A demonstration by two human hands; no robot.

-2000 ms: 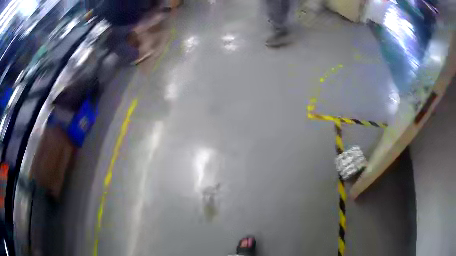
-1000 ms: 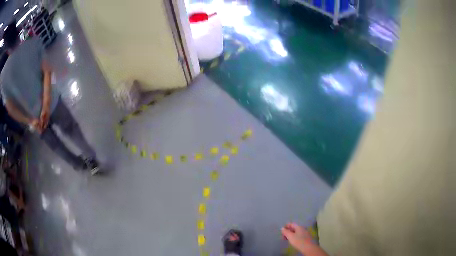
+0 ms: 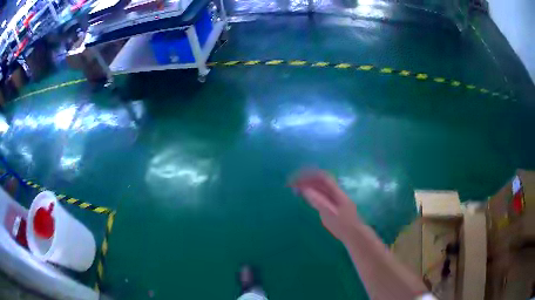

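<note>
My right hand [image 3: 322, 196] reaches in from the lower right over the green floor [image 3: 234, 152]. It is motion-blurred, with the fingers loosely extended and nothing visible in it. It touches nothing that I can see. My left hand is out of the picture. An open cardboard box [image 3: 472, 252] stands at the lower right, beside my forearm, with a small dark thing in it. A white plastic bin [image 3: 75, 246] with something red inside its mouth stands at the lower left.
A white-framed wheeled cart [image 3: 196, 50] with a blue bin [image 3: 170, 48] on its lower shelf stands at the upper left. Yellow-black tape [image 3: 343, 66] crosses the floor behind. A pale curved edge [image 3: 35, 266] runs along the lower left. A shoe [image 3: 247, 276] shows at the bottom.
The view has moved from the grey floor through to the green floor. The standing person has left the picture. My right hand reaches further up into view; the cart and cardboard boxes now show.
</note>
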